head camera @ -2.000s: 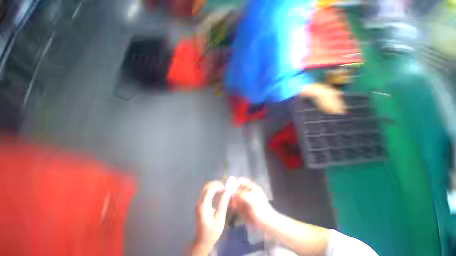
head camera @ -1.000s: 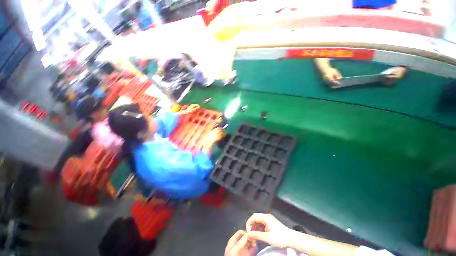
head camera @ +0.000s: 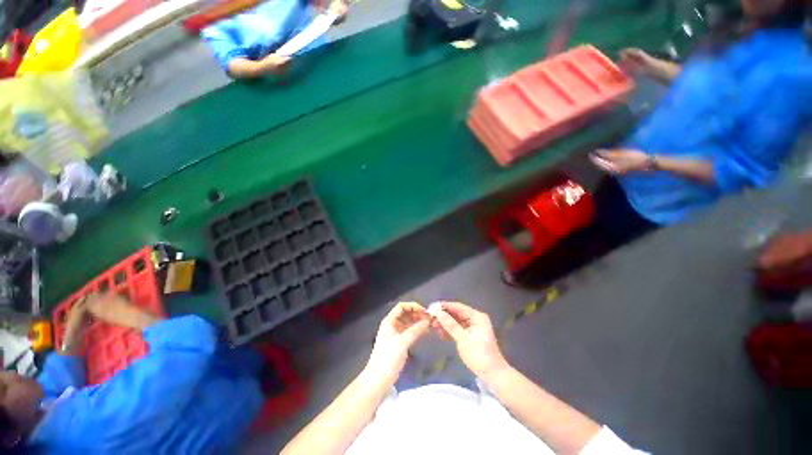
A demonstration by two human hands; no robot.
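My left hand (head camera: 401, 332) and my right hand (head camera: 467, 335) are together at the lower centre, in front of my white clothing. Their fingertips meet around a small pale piece (head camera: 434, 308), too small to identify. The hands are bare and held above the grey floor, away from the bench. The fingers hide most of the piece.
A black compartment tray (head camera: 283, 258) overhangs the green bench edge (head camera: 401, 209). Stacked red trays (head camera: 552, 99) lie at the right. A red stool (head camera: 545, 222) stands below. People in blue sit left and right; another is across the bench. Yellow-black tape (head camera: 537, 305) marks the floor.
The view has swung right and sharpened, bringing in the stacked red trays and the person at right. My hands stay together at the fingertips, now nearer the picture's middle than one second ago.
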